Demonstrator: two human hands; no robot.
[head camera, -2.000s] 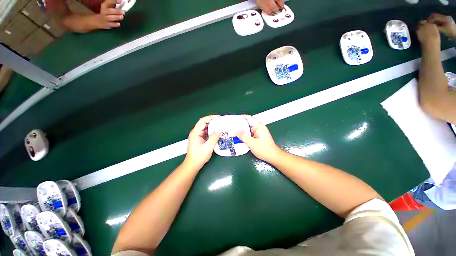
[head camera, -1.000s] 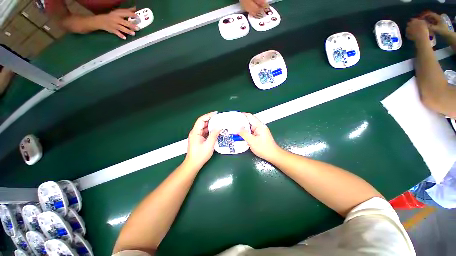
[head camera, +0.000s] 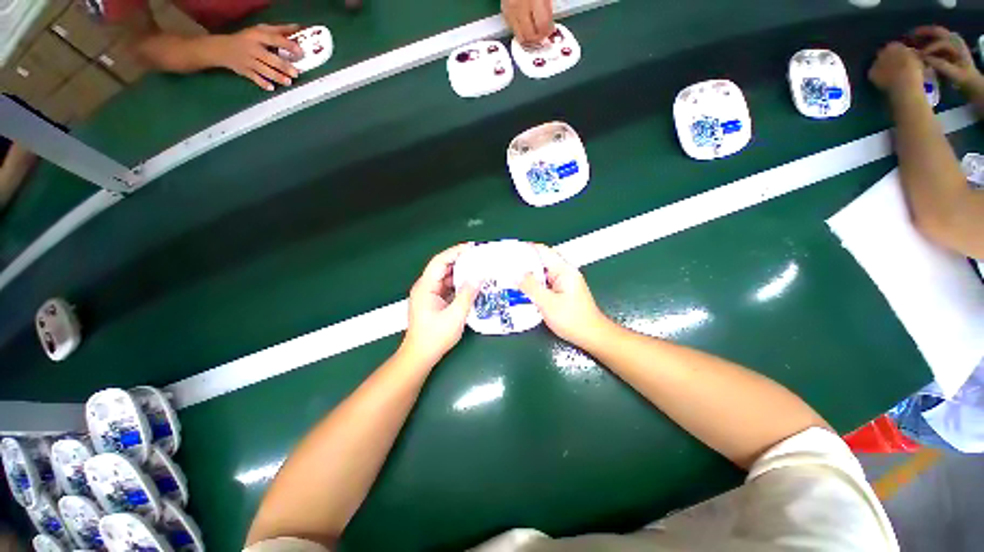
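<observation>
A white rounded-square unit (head camera: 503, 307) with a blue-patterned board and a bright blue part is held over the pale rail in front of me. My left hand (head camera: 436, 302) grips its left side and my right hand (head camera: 563, 298) grips its right side, with both thumbs on its face. A smooth white area covers the upper part of the unit. The fingers behind the unit are hidden.
Open units (head camera: 548, 164) lie on the dark green belt (head camera: 324, 216) beyond the metal rail (head camera: 691, 216). Overlapping finished units (head camera: 119, 423) stand at lower left. A white cover (head camera: 57, 329) lies far left. A white sheet (head camera: 906, 280) and another person's arms (head camera: 933, 162) are at right. Hands handle covers opposite.
The units and covers on the belt have shifted left. A hand opposite at upper left now rests on a cover lying on the bench. My hands keep nearly the same hold.
</observation>
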